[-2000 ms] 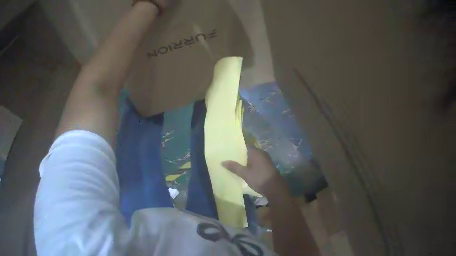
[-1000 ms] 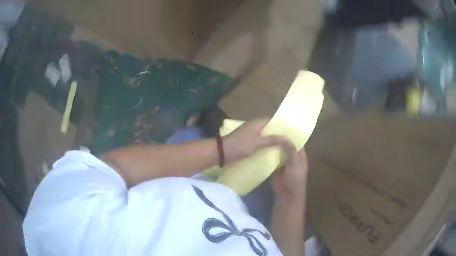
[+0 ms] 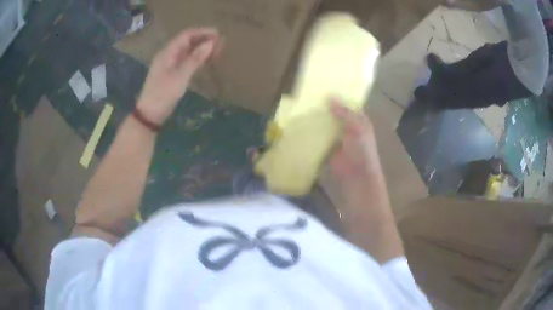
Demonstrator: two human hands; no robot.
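Observation:
My right hand (image 3: 356, 142) holds a thick, floppy stack of yellow sheets (image 3: 321, 91) by its right side, with the thumb on top. The stack stands out forward from my chest, blurred and bent, with ragged folds at its left edge. My left hand (image 3: 185, 53) is raised at the upper left, apart from the stack, over a brown carton (image 3: 242, 45). Its fingers are curled towards the thumb; whether a small label is between them cannot be told. A red bracelet is on the left wrist.
The green floor (image 3: 200, 136) bears white paper scraps (image 3: 99, 83) and a loose yellow strip (image 3: 96, 136) at left. Flat cardboard (image 3: 467, 242) lies at lower right. Another person's dark-clad limb (image 3: 479, 79) shows at upper right. A small yellow object (image 3: 495, 186) lies below it.
My left hand has let go of the yellow stack and moved up and left. My right hand still holds the stack, which has swung more upright. The view has shifted, showing the dark-clad limb more clearly.

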